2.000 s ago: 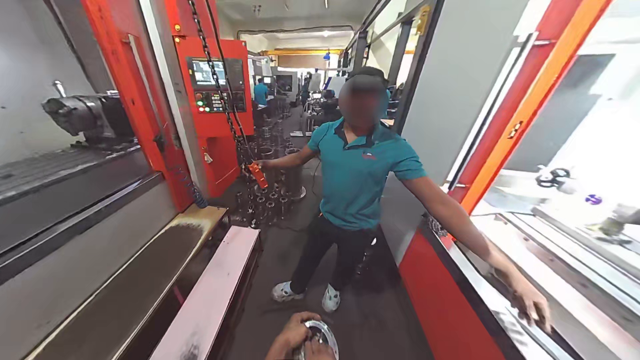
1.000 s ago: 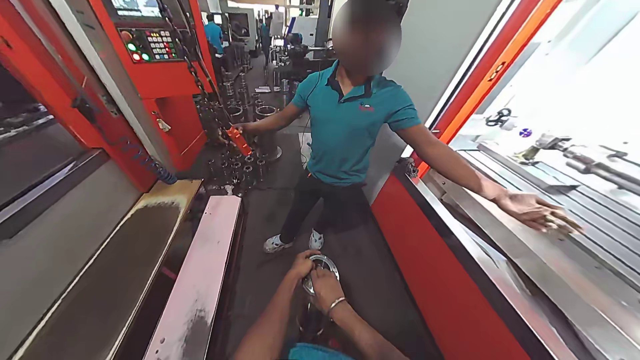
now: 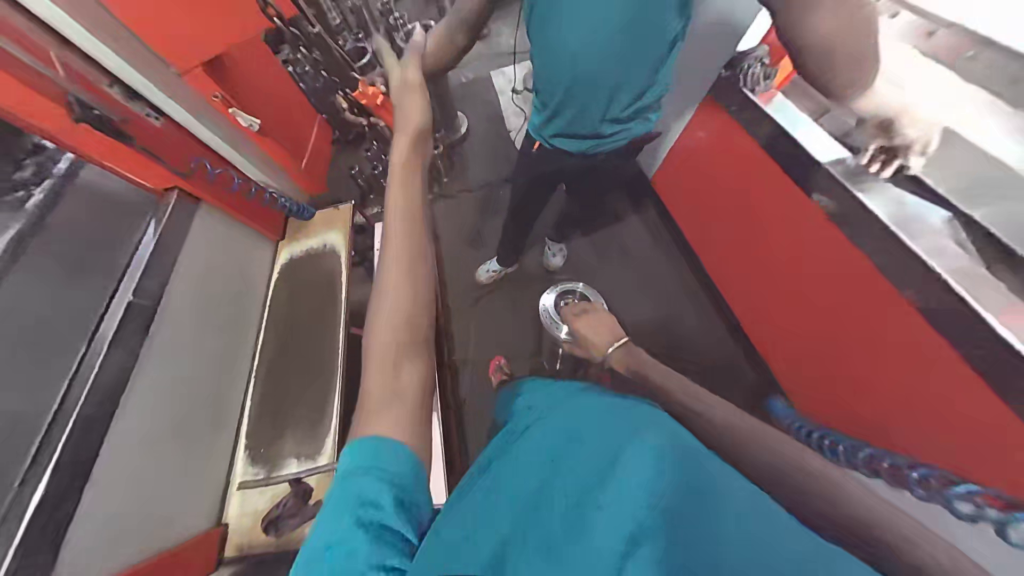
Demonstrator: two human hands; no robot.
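Note:
My right hand (image 3: 594, 330) is on a round metal flange ring (image 3: 552, 310), its fingers reaching into the centre opening; a bracelet circles the wrist. The ring lies flat in the lower middle of the aisle, and what bears it is hidden. My left arm is stretched forward, with my left hand (image 3: 404, 68) raised, fingers apart and holding nothing that I can see. It is beside the orange hoist control (image 3: 373, 99), which a co-worker's hand holds. Whether my left hand touches the control or that hand cannot be told.
A co-worker in a teal shirt (image 3: 608, 72) stands ahead, the other hand (image 3: 900, 144) over the machine bed at right. Red machine panels (image 3: 832, 264) border the aisle. Chains and metal parts (image 3: 364, 172) are ahead left. A stained tray (image 3: 296, 352) lies left; a coiled air hose (image 3: 888, 464) hangs right.
My left hand has left the metal ring and reached forward beside the orange control. My right hand stays at the ring. The view has tilted down strongly.

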